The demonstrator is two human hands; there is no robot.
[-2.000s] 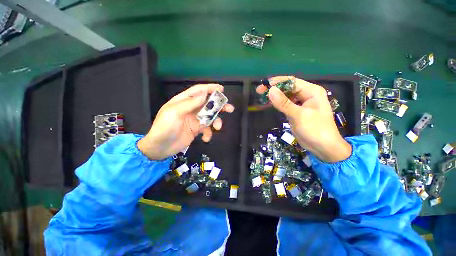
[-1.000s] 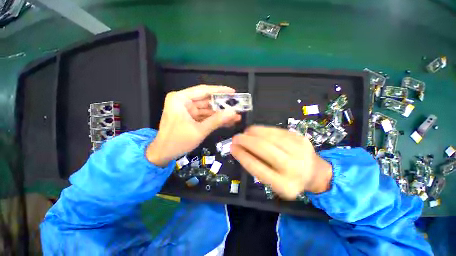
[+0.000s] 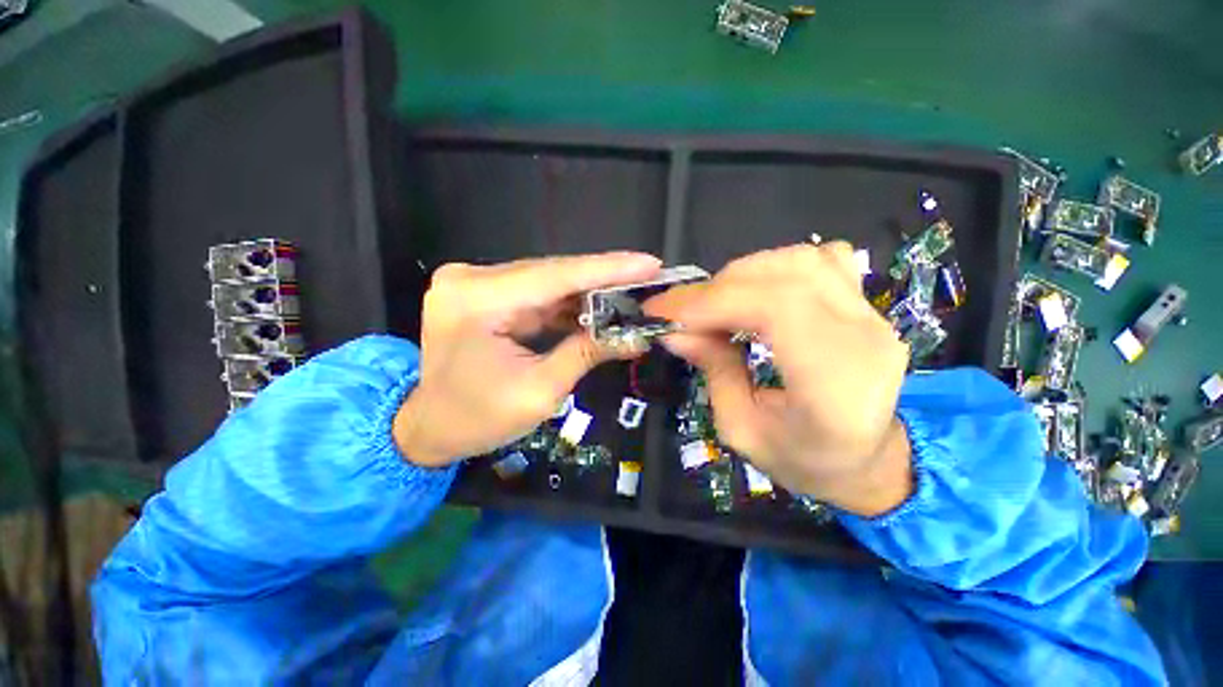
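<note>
My left hand (image 3: 499, 352) holds a silver-grey rectangular housing (image 3: 610, 303) near its left end, over the divided tray in front of me. The housing is tilted, with a dark part showing inside. My right hand (image 3: 805, 362) is at the housing's right end, its thumb and fingertips pinched at the lower edge. A small dark piece shows at these fingertips; what it is cannot be told. Loose circuit boards (image 3: 920, 289) with white and amber tabs lie in the tray's right compartment, partly hidden by my right hand.
A black tray (image 3: 369, 175) at left holds a row of housings (image 3: 251, 301). Fitted units (image 3: 1081, 255) lie spread on the green mat at right. One unit (image 3: 752, 24) lies beyond the trays. A small white frame (image 3: 630, 412) lies in the front tray (image 3: 680, 201).
My right hand has come up from the tray to the housing. The housing has turned in my left hand and is tilted. The white frame now lies in the tray below.
</note>
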